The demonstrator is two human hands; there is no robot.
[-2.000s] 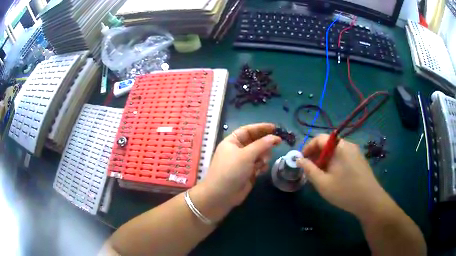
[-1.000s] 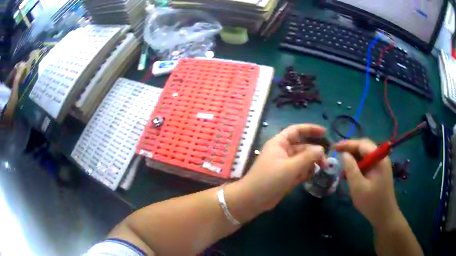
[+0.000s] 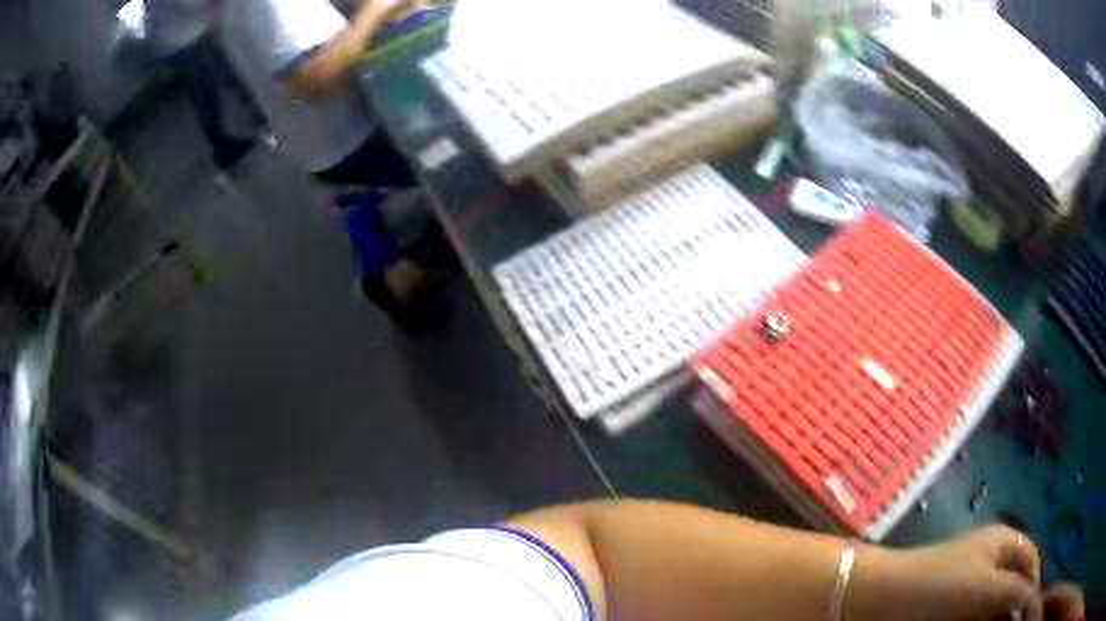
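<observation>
My left hand [image 3: 988,576] is at the bottom right corner, cut off by the lower edge and blurred. Its fingers are bent, and whether they hold anything cannot be told. A silver bracelet is on its wrist. A fingertip beside it at the bottom edge cannot be assigned for certain. My right hand is not identifiable in the picture. The red component tray [image 3: 891,352] lies on pale trays left of and above the hand, with a round metal marker [image 3: 776,324] on it. Dark loose components [image 3: 1033,410] lie to the tray's right.
White slotted trays [image 3: 643,291] lie left of the red tray, with a thicker stack [image 3: 606,91] behind. A clear plastic bag [image 3: 879,152], a tape roll [image 3: 975,224] and part of the keyboard [image 3: 1083,297] are at upper right. Another person's arm [image 3: 340,55] shows beyond the bench.
The view has swung left, showing the floor and another person. Trays and left hand have shifted right in the picture. The fixture, probe and identifiable right hand have left the view.
</observation>
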